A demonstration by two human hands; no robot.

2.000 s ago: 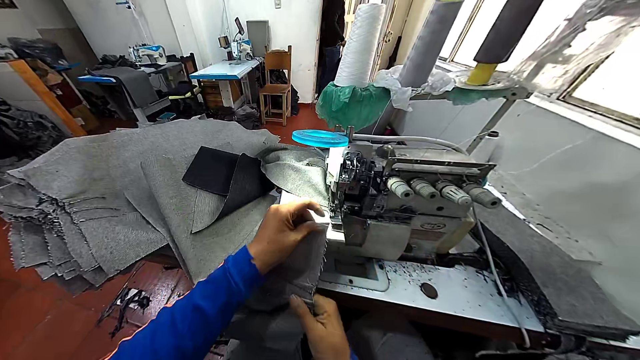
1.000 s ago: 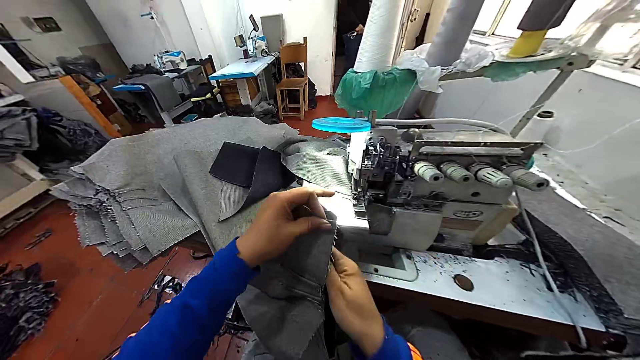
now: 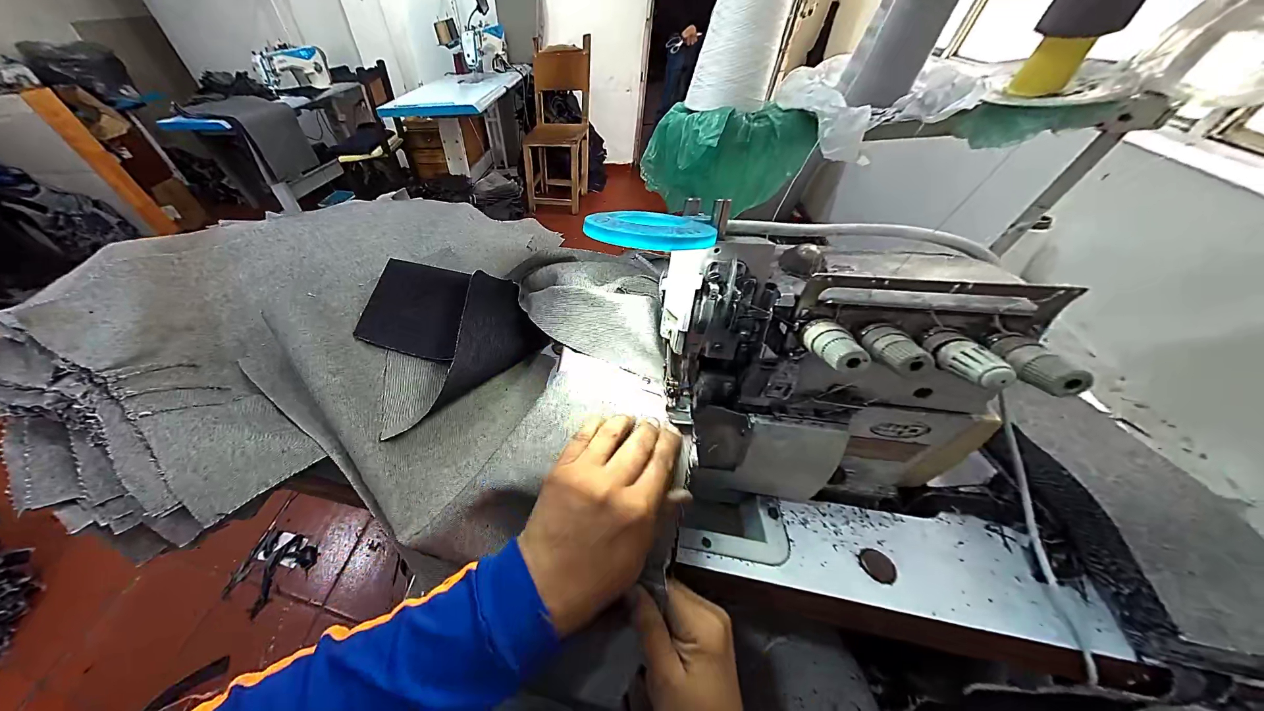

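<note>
My left hand (image 3: 604,513) presses on a grey fabric piece (image 3: 494,474), its fingertips just in front of the needle area of an overlock sewing machine (image 3: 849,395). Below it, my right hand (image 3: 686,647) pinches the fabric's edge between thumb and fingers near the table's front edge. The cloth runs up to the presser foot (image 3: 679,400), where a small lamp lights it. A black fabric piece (image 3: 425,311) lies folded on the grey cloth left of the machine. A blue ring (image 3: 650,230) sits above the machine head.
Stacked grey panels (image 3: 178,395) spread at the left. White table surface (image 3: 948,563) with lint lies at the right. Thread cones (image 3: 741,54) stand behind the machine. Farther back are a wooden chair (image 3: 558,128), other sewing tables (image 3: 454,94) and a person in a doorway (image 3: 681,49).
My left hand has moved up to lie flatter on the fabric, close to the presser foot. My right hand is lower, below the left one, still holding the edge.
</note>
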